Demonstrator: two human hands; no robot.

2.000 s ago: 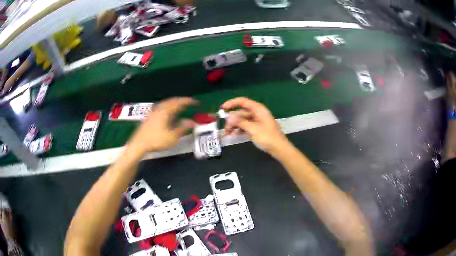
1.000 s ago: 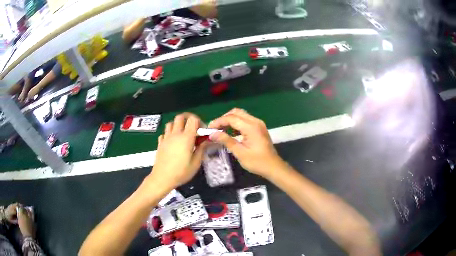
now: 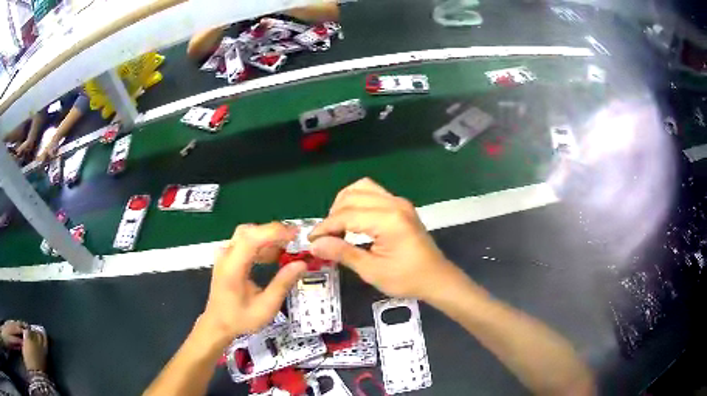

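A white housing with a red end piece [image 3: 314, 302] is held upright over the near belt rail and the pile. My left hand [image 3: 252, 274] grips its red end from the left, thumb and fingers on the edge. My right hand [image 3: 380, 240] pinches a small white or clear insert [image 3: 301, 232] at the top of the red piece. My fingers hide part of the joint. Below lies a pile of white housings [image 3: 271, 352] with a red piece [image 3: 288, 380] and a red ring [image 3: 369, 382]. One white housing [image 3: 401, 344] lies beside the pile at right.
The green belt [image 3: 263, 162] carries scattered housings, some with red ends, and loose bits. The white rail [image 3: 488, 207] separates it from the bench. Another person's hands [image 3: 31, 344] are at lower left. A second pile [image 3: 267, 48] lies across the belt. A metal post [image 3: 50, 213] stands at left.
The housing's red end now faces up between my hands, with the white insert at its top. My left fingers have opened out around its side. Belt items have shifted left.
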